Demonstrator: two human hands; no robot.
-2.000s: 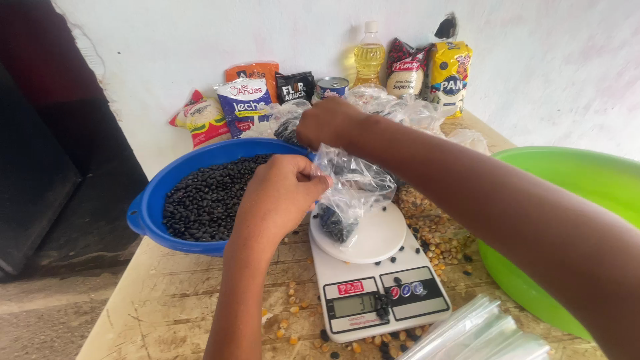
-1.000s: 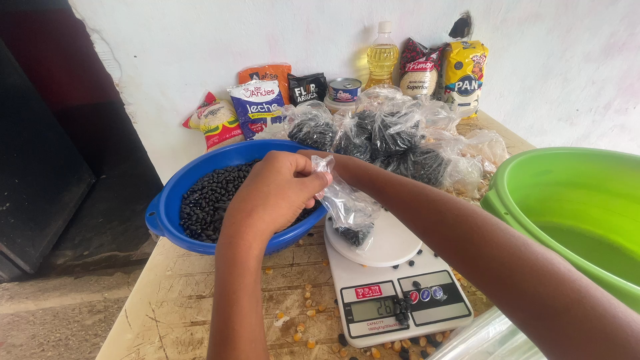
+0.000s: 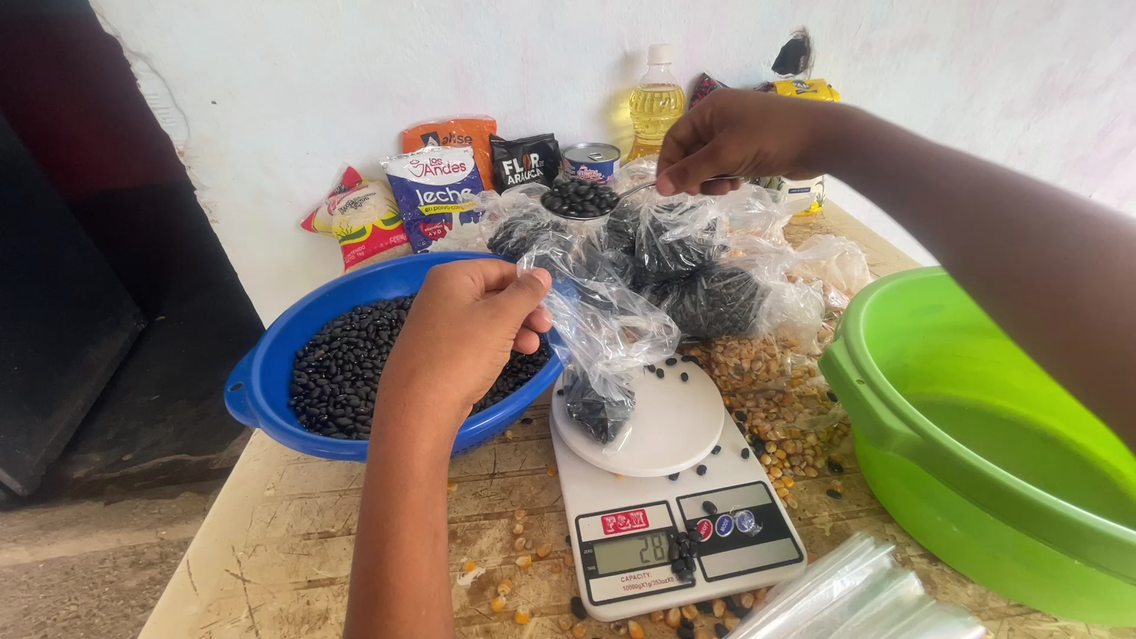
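My left hand pinches the mouth of a clear plastic bag, whose bottom holds some black beans and rests on the white plate of a digital kitchen scale. In my right hand is the handle of a metal spoon; its bowl, heaped with black beans, is above and behind the bag. Beneath and beside my left wrist stands a blue plastic basin with many black beans. Loose beans lie on the scale, some over its display.
Filled bags of black beans are piled behind the scale, near loose corn kernels. A green basin stands at right, empty plastic bags at front right. An oil bottle, a can and food packets line the wall.
My right hand has come up from behind my left hand and now holds the bean-filled spoon in plain view. My left hand keeps its grip on the bag over the scale.
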